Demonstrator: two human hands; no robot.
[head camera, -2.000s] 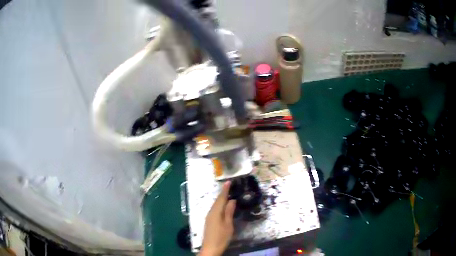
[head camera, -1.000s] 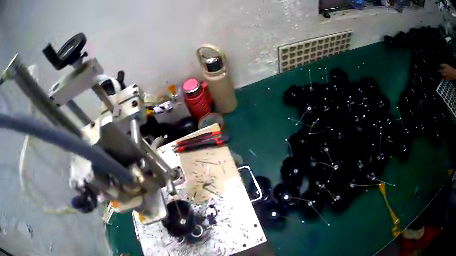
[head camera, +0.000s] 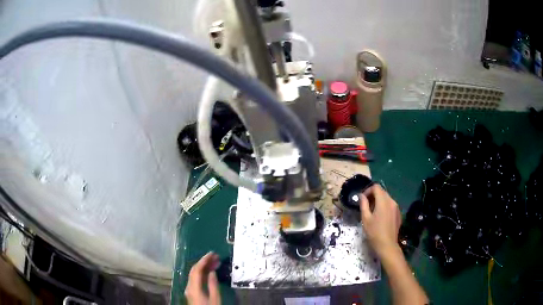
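My right hand (head camera: 379, 215) holds a black round part (head camera: 353, 192) with a pale centre over the right rear of the metal base plate (head camera: 262, 256). Another black round part (head camera: 302, 233) sits on the fixture, directly under the press head (head camera: 297, 220). Two silver rings lie just in front of it. My left hand (head camera: 204, 280) is at the plate's front left, fingers apart, beside a dark round part (head camera: 224, 270) on the bench. Whether its fingers touch that part is unclear.
Black parts with thin pins are piled on the green bench (head camera: 411, 137) at right. Red-black pliers (head camera: 345, 151) lie behind the cardboard sheet. A red flask (head camera: 340, 107) and beige flask (head camera: 370, 95) stand at the back. A grey-blue hose (head camera: 178, 47) arches across the upper left.
Both hands have come into view since one second ago; the right holds a black part. The view has swung left. The part under the head remains there.
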